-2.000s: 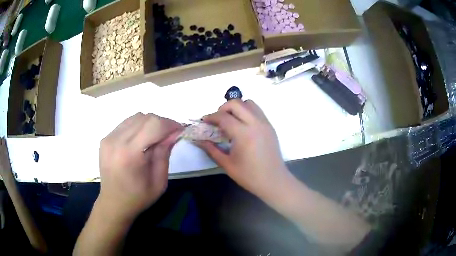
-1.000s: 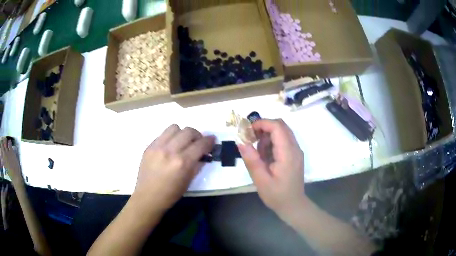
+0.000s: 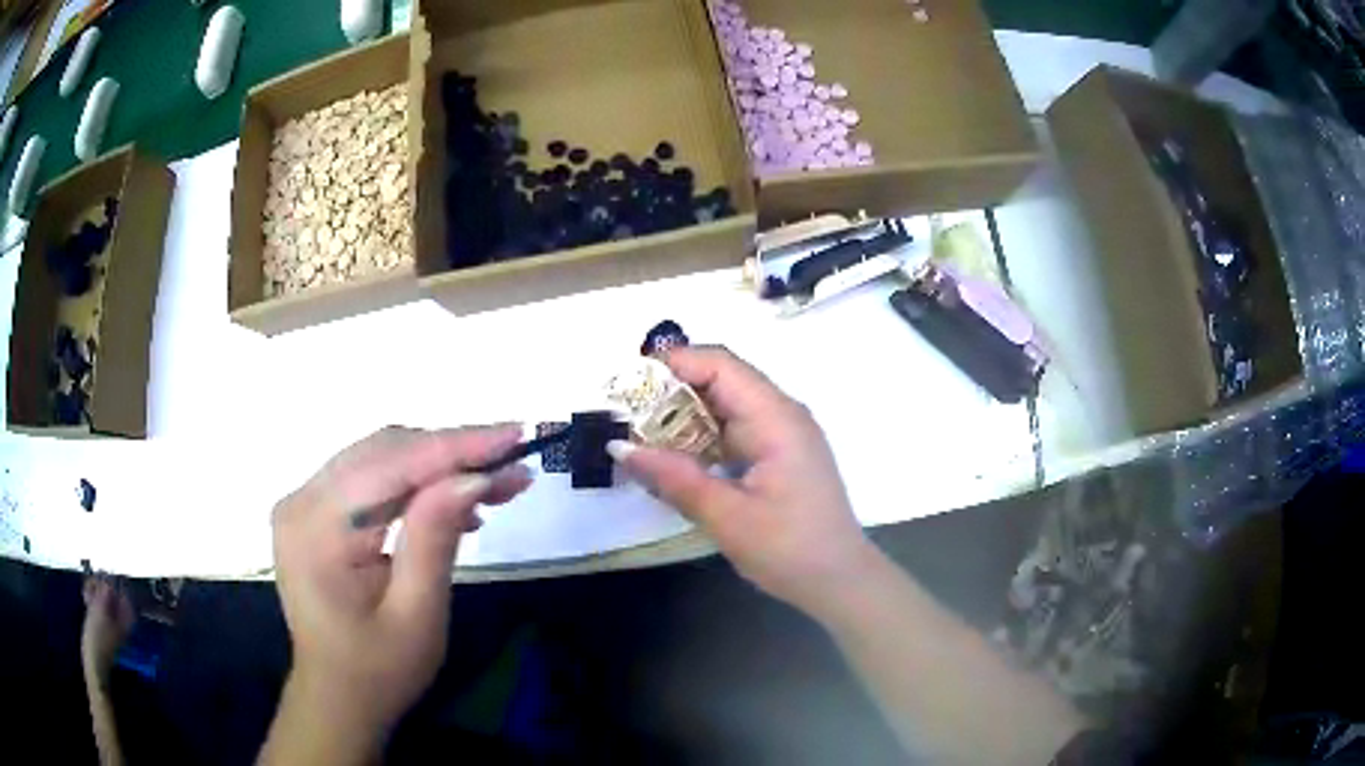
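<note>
My left hand [image 3: 397, 524] holds a thin dark pen-like tool [image 3: 434, 482], its tip at a black cross-shaped piece [image 3: 596, 449] on the white bench. My right hand [image 3: 756, 472] holds a beige part [image 3: 677, 419] between thumb and fingers, just right of the black piece; my thumb tip is at the black piece's right edge. More small beige bits show at the upper end of the beige part. A single black round piece [image 3: 662, 340] lies just beyond my right fingers. The fine detail of the parts is blurred.
Open cardboard boxes hold beige caps [image 3: 341, 195], black caps [image 3: 576, 195] and pink caps [image 3: 794, 93]. Oblong housings [image 3: 966, 341] lie at right. A left box [image 3: 127, 299] and a right box [image 3: 1100, 225] stand at the sides. Another person's hand [image 3: 105, 614] shows at lower left.
The beige part was in both hands, then in my right hand. The dark tool now shows clearly in my left hand, which was over the black piece. The view has shifted.
</note>
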